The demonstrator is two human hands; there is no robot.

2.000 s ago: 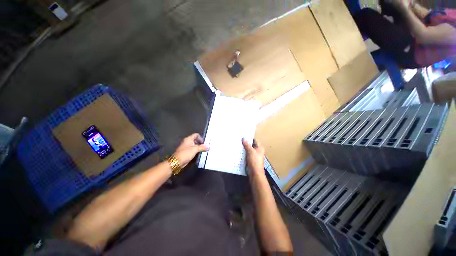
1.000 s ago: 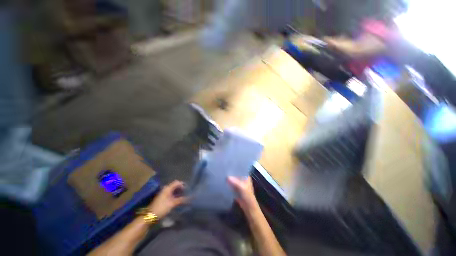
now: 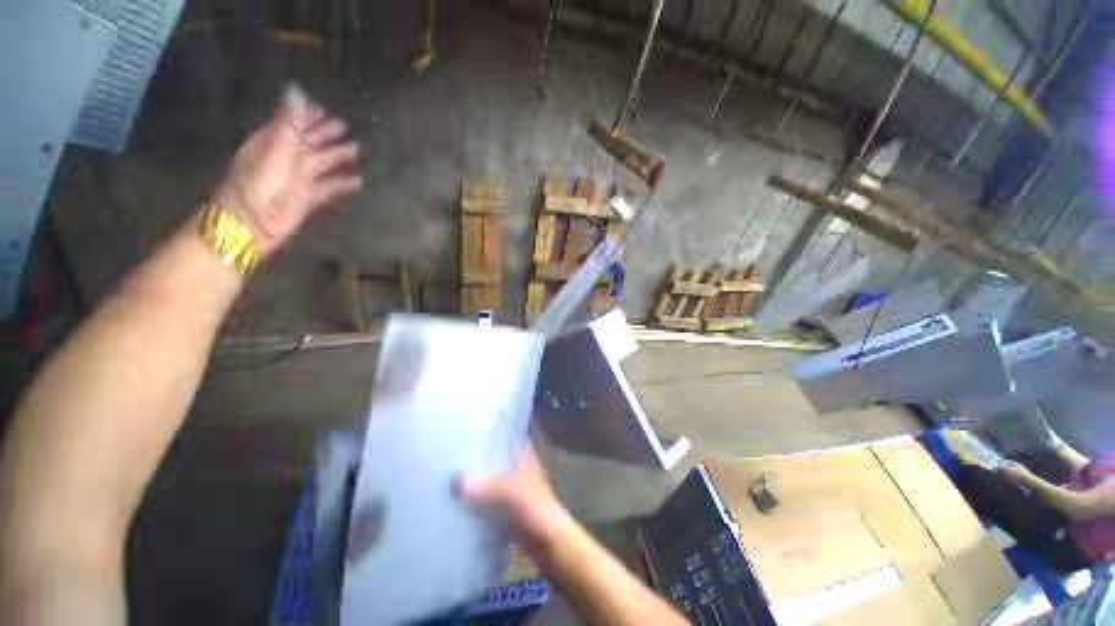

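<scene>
A grey-white sheet-metal housing [image 3: 428, 428] is upright in front of me, its broad face towards the camera. My right hand [image 3: 520, 495] holds it at its right side, thumb on the face. My left hand [image 3: 294, 171] is raised at the upper left, off the housing, with fingers spread; thin dark wire shows near its fingers, but whether it grips the wire is unclear. Another bent housing [image 3: 599, 391] is just behind and right of the held one; what holds it up is hidden.
Brown hanging bars [image 3: 626, 155] are ahead, with hung panels [image 3: 905, 361] at right. Wooden pallets [image 3: 483, 245] stand at the wall. The cardboard-topped stack [image 3: 819, 508] is lower right, beside a seated person [image 3: 1076, 501]. Large grey panels [image 3: 55, 98] are upper left. The blue crate [image 3: 294, 563] is partly hidden.
The view has swung up to the hanging line. My left hand has let go of the housing and risen to the upper left. My right hand has raised the housing, which now looks larger.
</scene>
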